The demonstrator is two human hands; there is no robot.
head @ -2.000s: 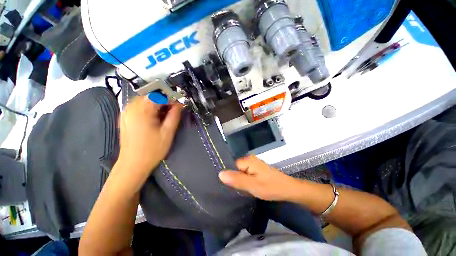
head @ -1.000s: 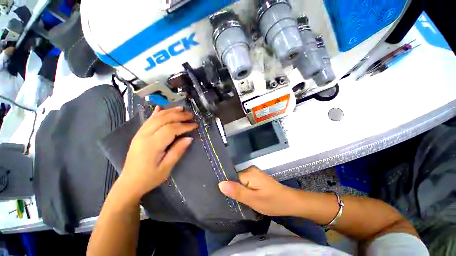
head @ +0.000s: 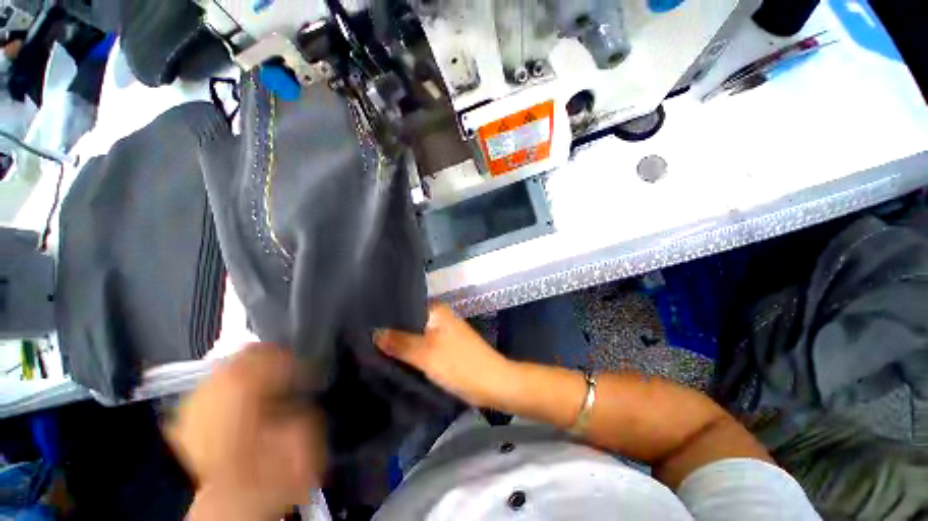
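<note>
A dark grey garment panel (head: 336, 219) with yellow and whitish stitch lines lies under the needle area (head: 382, 102) of the overlock machine (head: 651, 51) and hangs over the table's front edge. My right hand (head: 438, 351) grips its lower edge, thumb on top. My left hand (head: 249, 427) is motion-blurred at the lower left, beside the hanging cloth; whether it holds any cloth cannot be told. A stack of cut grey panels (head: 137, 244) lies left of the panel, layered edges showing.
An orange-and-white warning label (head: 517, 137) is on the machine front, above an inset plate (head: 483, 224). Thin dark and reddish tools (head: 778, 63) lie on the right of the white table (head: 712, 193). Grey cloth (head: 168, 41) sits behind left; more crumpled grey cloth (head: 875, 315) is at right.
The view has shifted, so the machine appears higher. My left hand has left the needle area and moved down toward the wearer. My right hand has moved left and down with the panel's edge.
</note>
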